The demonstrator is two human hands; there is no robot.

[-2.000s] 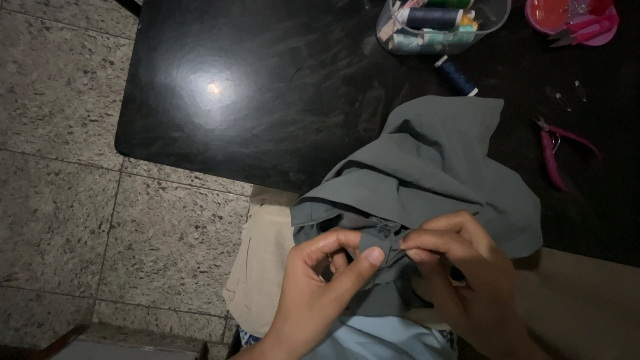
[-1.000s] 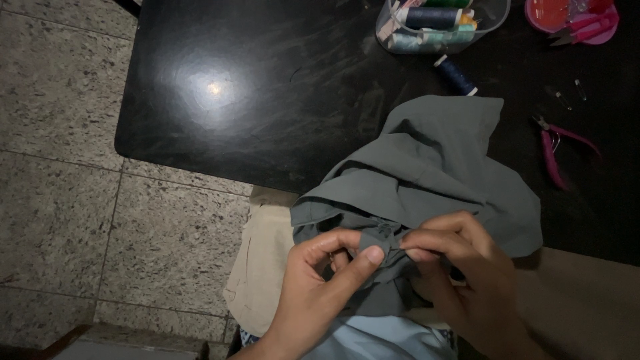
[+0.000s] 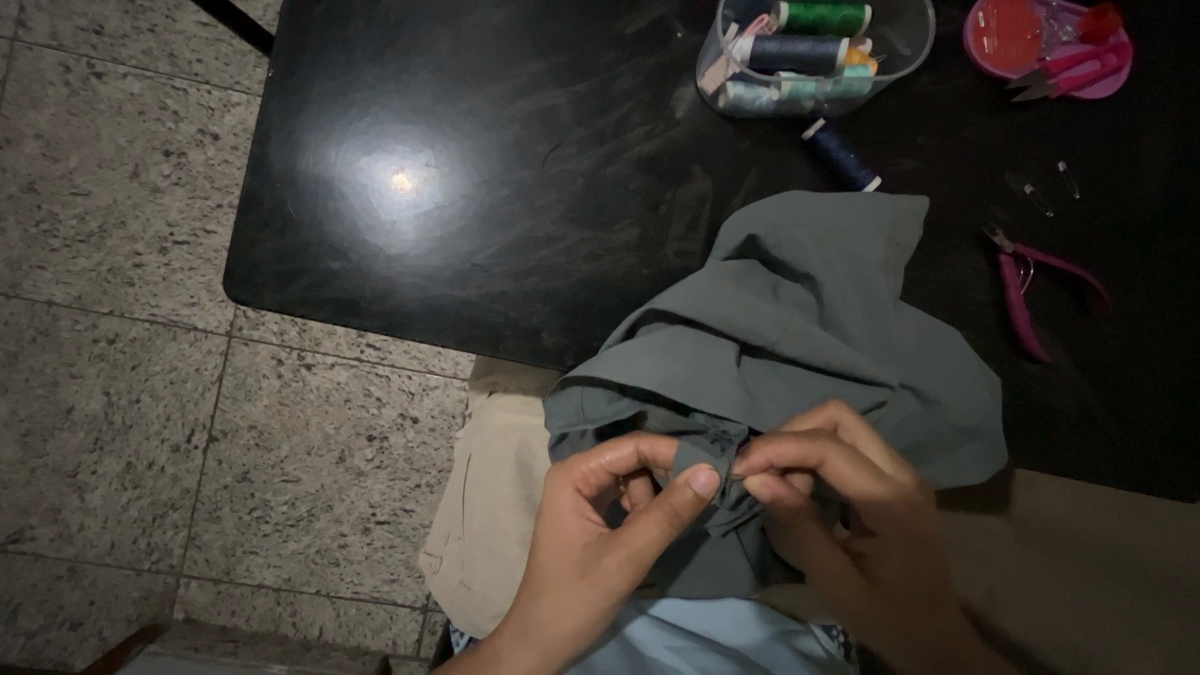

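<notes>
A dark grey garment [image 3: 806, 328] lies bunched over the near edge of the black table and down onto the lap. My left hand [image 3: 614, 525] pinches a folded piece of it between thumb and fingers. Close to its right, my right hand [image 3: 844, 506] has thumb and forefinger pressed together at the edge of the same fold. Whether a needle or thread is between those fingertips cannot be told. Beyond the garment lies a navy thread spool [image 3: 842, 156]. Pink-handled nippers [image 3: 1027, 291] rest to the right, with two safety pins [image 3: 1039, 200] above them.
A clear plastic tub [image 3: 816, 94] of thread spools stands at the table's far side. Right of it is a pink dish [image 3: 1106, 89] with pins and pink thread snips [image 3: 1078, 73]. The black table's [image 3: 403, 253] rounded corner is at left, above a speckled tile floor [image 3: 103, 422]. Beige cloth [image 3: 487, 506] hangs below.
</notes>
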